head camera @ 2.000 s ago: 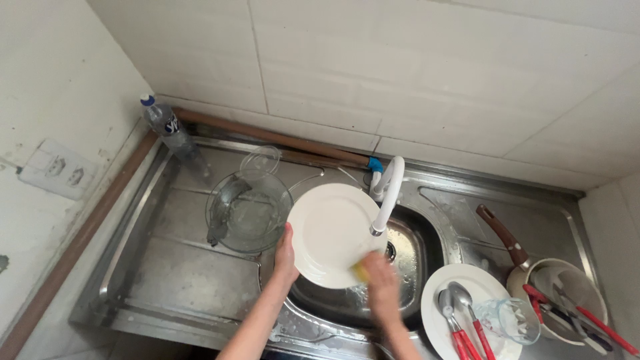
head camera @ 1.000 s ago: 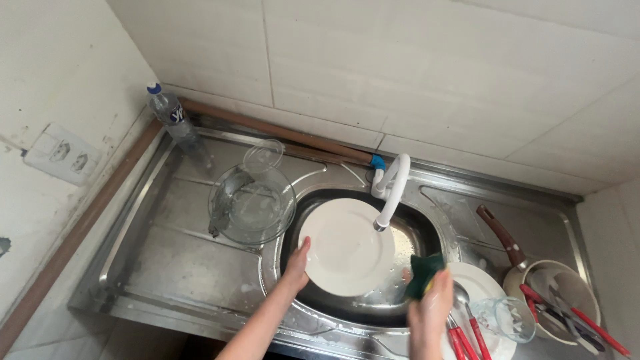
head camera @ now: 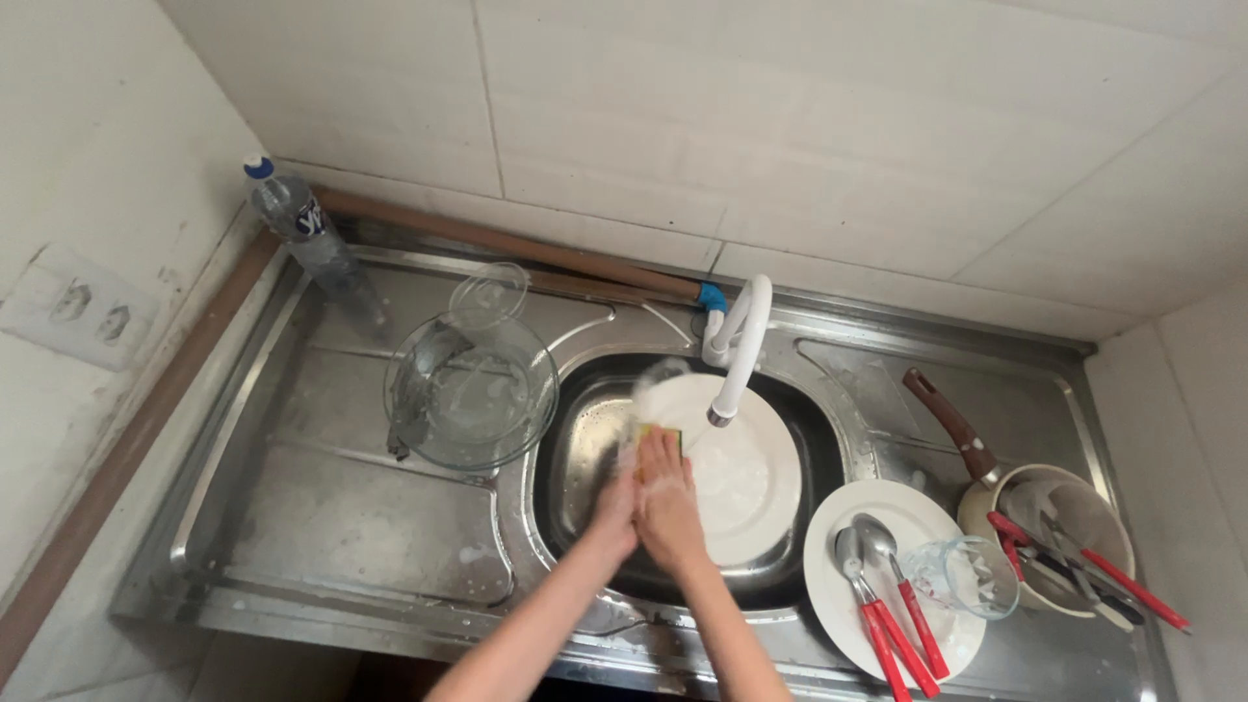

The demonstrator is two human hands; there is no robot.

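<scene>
Over the steel sink basin [head camera: 585,458], my left hand [head camera: 616,502] and my right hand [head camera: 667,497] are close together at the left edge of a white plate [head camera: 746,478]. A yellow and green sponge [head camera: 645,439] lies under the fingers of my right hand. My left hand is blurred and partly hidden behind the right; it seems to be at the plate's rim, but its grip cannot be made out. The plate sits tilted in the basin, below the white curved faucet [head camera: 749,341]. Some blurred suds or water show at the plate's upper left.
Left of the basin are a glass bowl [head camera: 473,390], a small clear dish [head camera: 489,295] and a plastic bottle [head camera: 317,239]. At right, a second white plate [head camera: 838,604] bears red-handled spoons [head camera: 907,609] and a glass cup [head camera: 980,577], beside a saucepan [head camera: 1038,478] holding utensils.
My right hand has moved left with the sponge, from beside the second plate to the left side of the plate in the basin. My left hand is now right beside it.
</scene>
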